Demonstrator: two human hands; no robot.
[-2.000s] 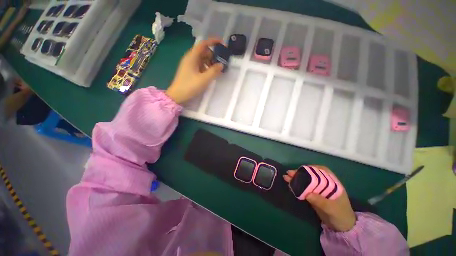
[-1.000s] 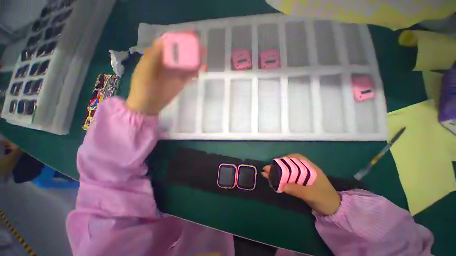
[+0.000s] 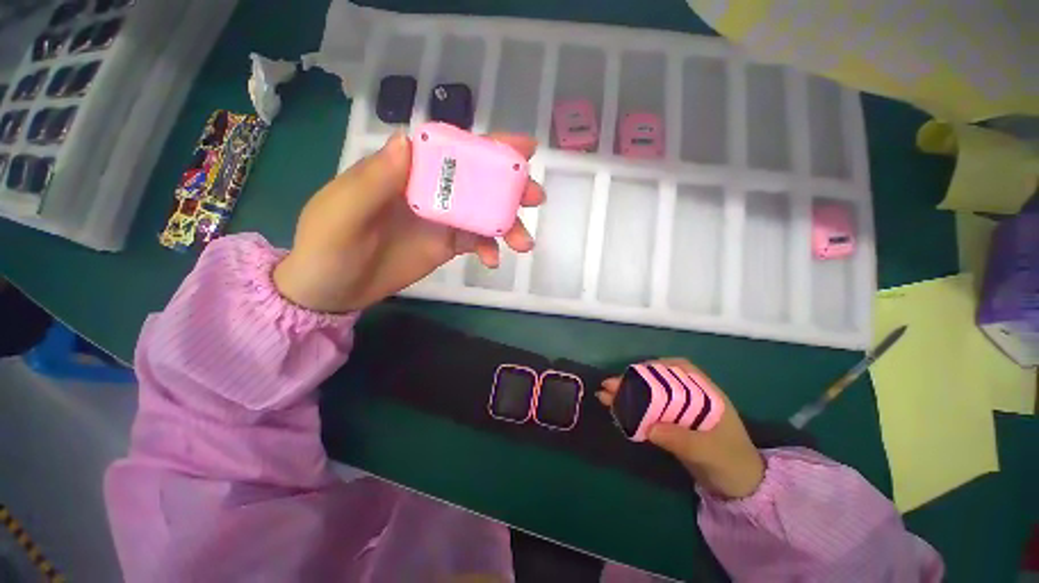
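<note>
My left hand (image 3: 370, 222) holds a pink smartwatch unit (image 3: 467, 180) raised over the left part of the foam tray (image 3: 684, 313), its labelled back facing me. My right hand (image 3: 712, 444) holds a stack of several pink smartwatch units (image 3: 672, 399) above the black mat strip (image 3: 439, 370). Two pink-rimmed watches (image 3: 536, 396) lie side by side on the mat, black faces up. In the tray's back row are two dark smartwatch units (image 3: 397, 99) and two pink ones (image 3: 641, 134). Another pink unit (image 3: 833, 231) lies in the front row at the right end.
A second tray stack (image 3: 103, 171) stands far left. A patterned packet (image 3: 214, 179) and a crumpled white scrap (image 3: 268, 85) lie left of the tray. A pen or brush (image 3: 849, 378), yellow paper (image 3: 940, 399) and a purple box (image 3: 1014, 279) are at the right.
My left hand put down the dark unit, and now holds a pink one, its back turned to me. The pink unit from the third back pocket is gone. My right hand still holds its stack.
</note>
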